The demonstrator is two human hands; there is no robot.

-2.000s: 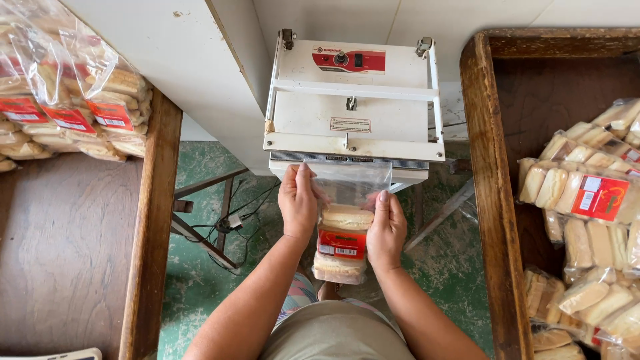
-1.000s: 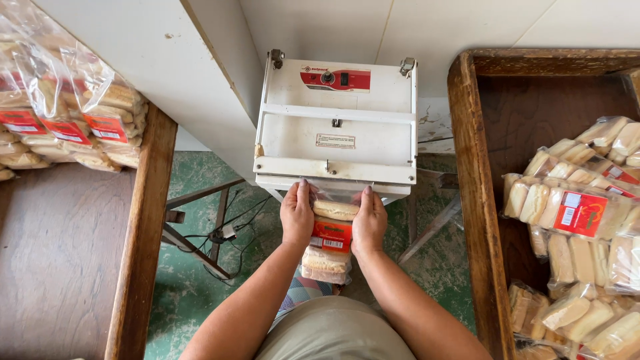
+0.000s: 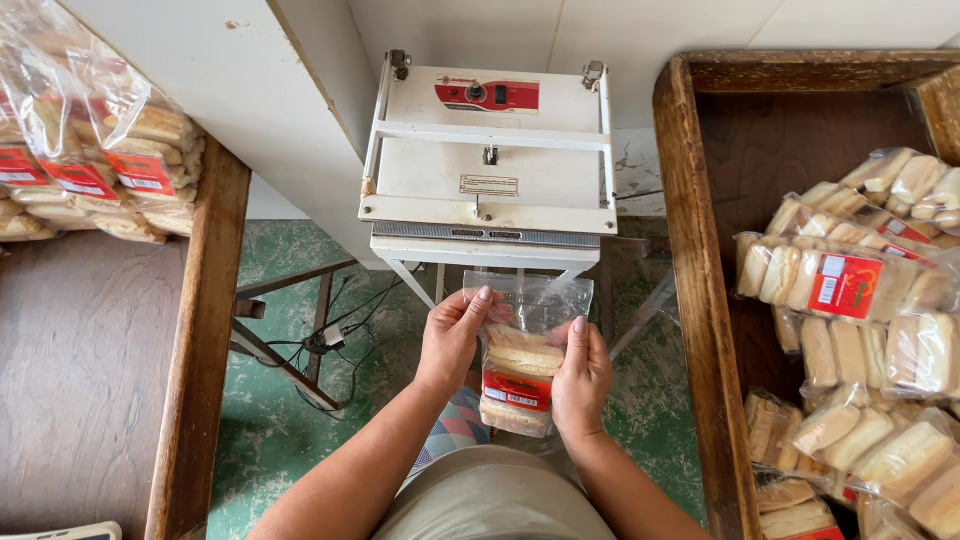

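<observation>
A clear plastic bag of bread pieces with a red label hangs between my two hands, below the front edge of a white bag sealing machine. My left hand pinches the bag's upper left side between thumb and fingers. Lower down, my right hand grips its right side. The bag's flat top part stands above the bread, apart from the machine. A red panel with a knob and a switch is on the machine's top.
Filled bread bags are stacked in a wooden tray at left. Another wooden tray at right holds a loose heap of bagged bread. Cables with a plug lie near metal legs over the green floor.
My hands and the bag have come back from the sealing machine's front edge, where they were one second ago. The bag's top part now shows between my hands and the machine.
</observation>
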